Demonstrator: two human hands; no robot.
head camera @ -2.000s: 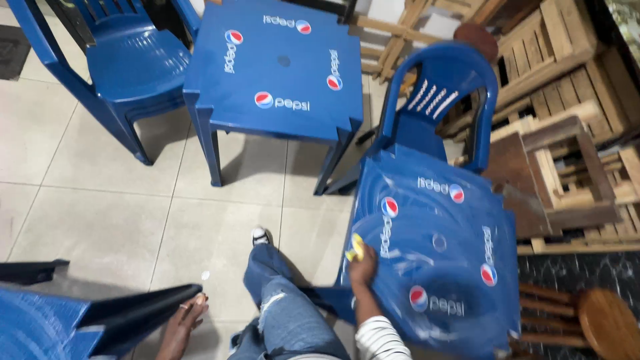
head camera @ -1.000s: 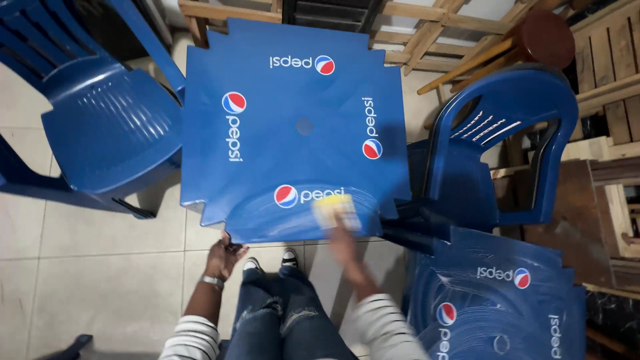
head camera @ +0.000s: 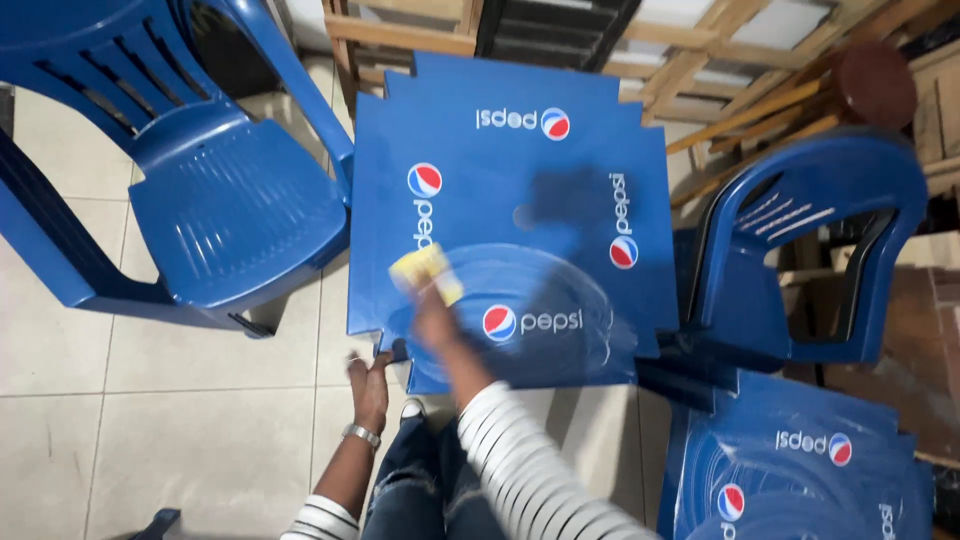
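Note:
A blue plastic Pepsi table [head camera: 480, 157] stands in front of me, with wet, curved streaks over its near half. My right hand [head camera: 435, 307], somewhat blurred, holds a yellow sponge or cloth [head camera: 426, 271] flat on the tabletop, left of the near logo. My left hand [head camera: 371, 379] is at the table's near left corner, its fingers touching the edge there; it holds nothing else that I can see. A second blue Pepsi table [head camera: 757, 420], also streaked, is at the lower right.
A blue plastic armchair [head camera: 240, 202] stands close on the left, and stacked blue chairs [head camera: 817, 172] are on the right. Wooden frames [head camera: 682, 45] line the back, beside a round-topped wooden stool [head camera: 874, 82]. Light floor tiles [head camera: 202, 450] show at the lower left.
The right hand was wiping the streaked second table two seconds ago, then the near edge of this one; it has since moved left across the top. The left hand has come to this table's corner.

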